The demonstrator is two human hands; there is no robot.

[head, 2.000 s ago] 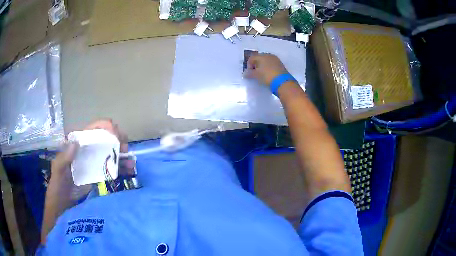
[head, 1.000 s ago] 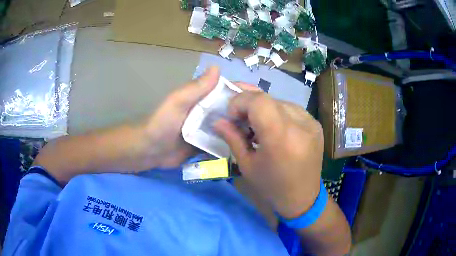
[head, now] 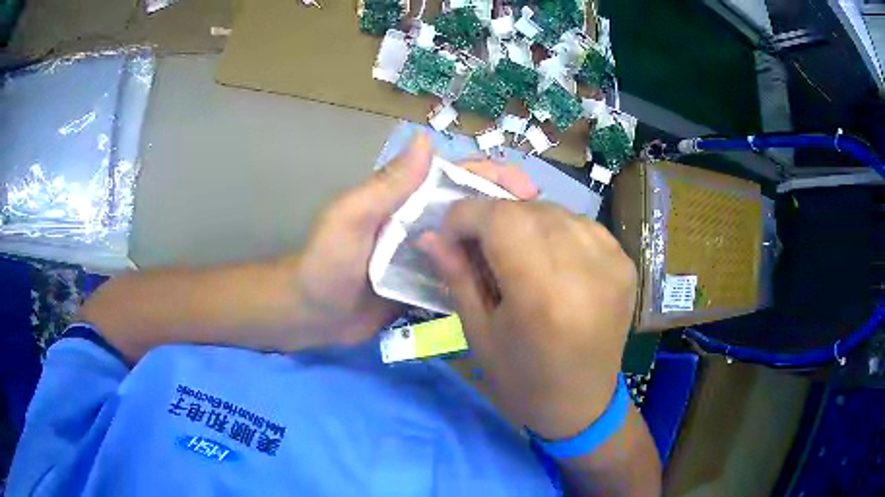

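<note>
A white plastic housing (head: 396, 254) is held open side up in front of my chest. My left hand (head: 354, 243) grips it from the left and behind, with fingertips showing beyond its far edge. My right hand (head: 543, 291) reaches over it with thumb and fingers inside the housing. Whether the fingertips pinch anything is hidden by blur and by the hand. A yellow label (head: 439, 337) on a part shows just below the housing. A white-grey adhesive sheet (head: 573, 188) lies behind the hands, mostly covered by them.
Several green circuit boards (head: 482, 93) with white plugs lie at the far side on brown cardboard (head: 281, 58). Bagged sheets (head: 63, 160) lie at the left. A wrapped carton (head: 713, 243) stands at the right, beside a blue hose (head: 776, 143).
Since two seconds ago, my right hand has left the adhesive sheet and gone into the housing, which my left hand has brought to the middle. Over the last second both hands shifted only slightly.
</note>
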